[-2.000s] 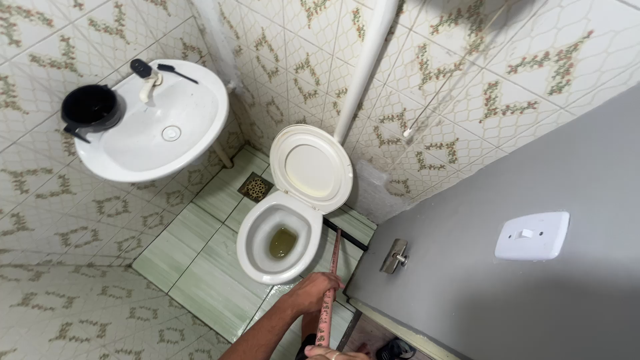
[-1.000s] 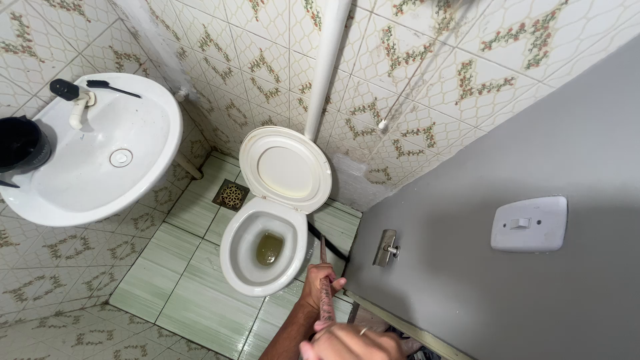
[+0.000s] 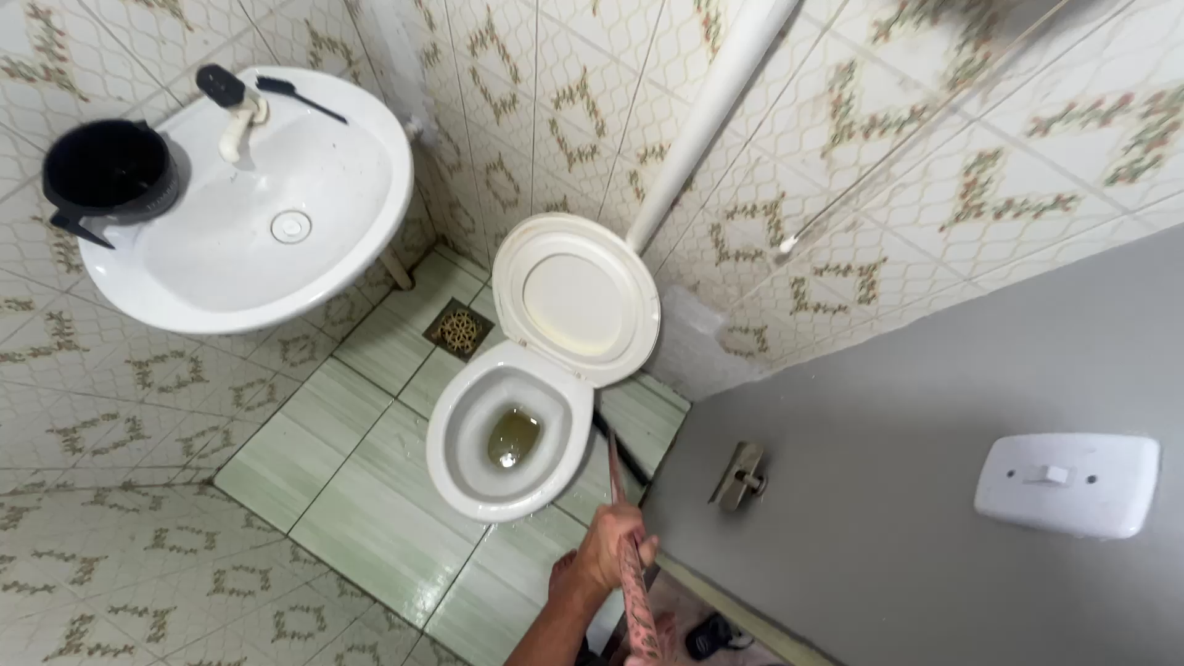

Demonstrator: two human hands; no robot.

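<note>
My left hand (image 3: 618, 546) is closed around a long pole with a pink patterned covering (image 3: 636, 592), to the right of and below the toilet bowl. The pole's thin far end reaches down to a long, narrow black bar, probably a floor squeegee head (image 3: 629, 455), lying on the green tiles between the toilet and the grey wall. Part of that bar is hidden by the bowl. My right hand is not plainly in view; the pole's near end runs out at the bottom edge. The white toilet bowl (image 3: 450, 462) holds yellowish water, and its lid (image 3: 578, 296) stands raised.
A white sink (image 3: 365, 217) at upper left bears a black pot-like container (image 3: 109, 176) and a black brush (image 3: 301, 99). A floor drain (image 3: 458, 328) lies beside the toilet. The grey wall (image 3: 860, 444) carries a metal fitting (image 3: 740, 476) and a switch plate (image 3: 1068, 486). A dark shoe (image 3: 708, 636) shows low.
My right hand, seen on the pole near the bottom edge one second ago, has dropped out of plain view. My left hand keeps its grip on the pole. The view has shifted.
</note>
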